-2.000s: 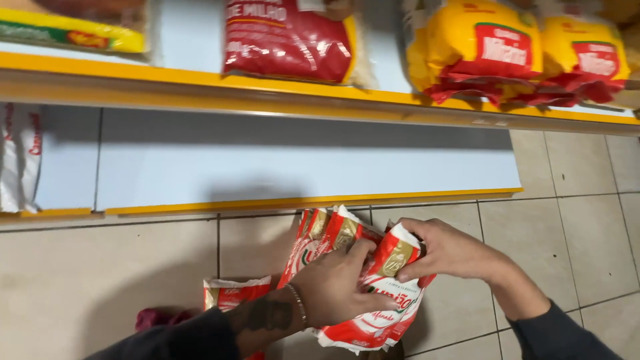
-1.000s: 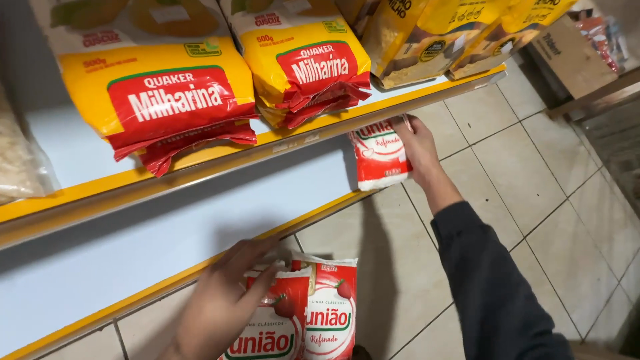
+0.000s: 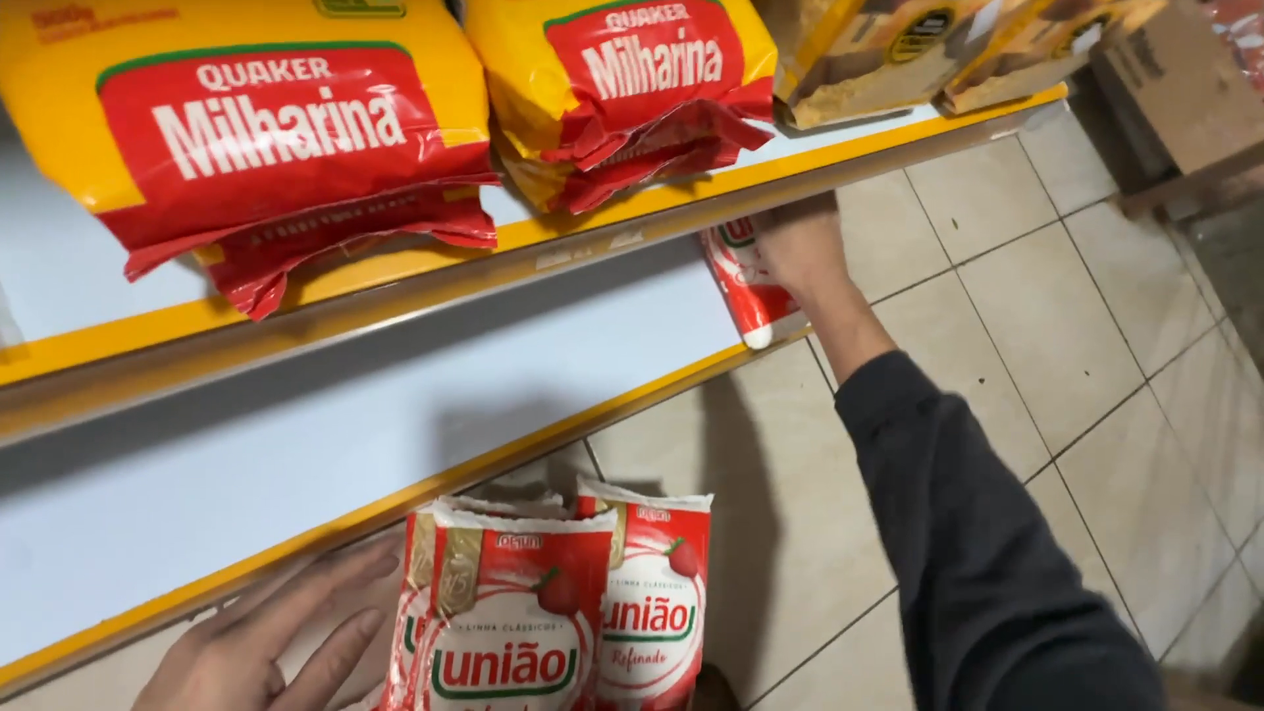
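With my right hand (image 3: 805, 247) I hold a red and white União sugar bag (image 3: 746, 281) at the right end of the lower shelf (image 3: 592, 346); its fingers are partly hidden under the upper shelf. My left hand (image 3: 272, 632), at the bottom left, has its fingers apart and holds nothing. Just right of it several more União bags stand upright together in front of the shelf, the nearest sugar bag (image 3: 513, 612) overlapping another sugar bag (image 3: 657, 592) on its right.
Yellow and red Quaker Milharina bags (image 3: 286, 128) lean over the upper shelf's yellow edge (image 3: 395, 276). Yellow packages (image 3: 869, 59) stand farther right on it. A cardboard box (image 3: 1185, 89) is at the top right, beyond the tiled floor (image 3: 1047, 346).
Two seconds ago both hands were on the grouped sugar bags. My right hand has since carried one bag to the lower shelf's right end. My left hand has come off the group. The view has shifted.
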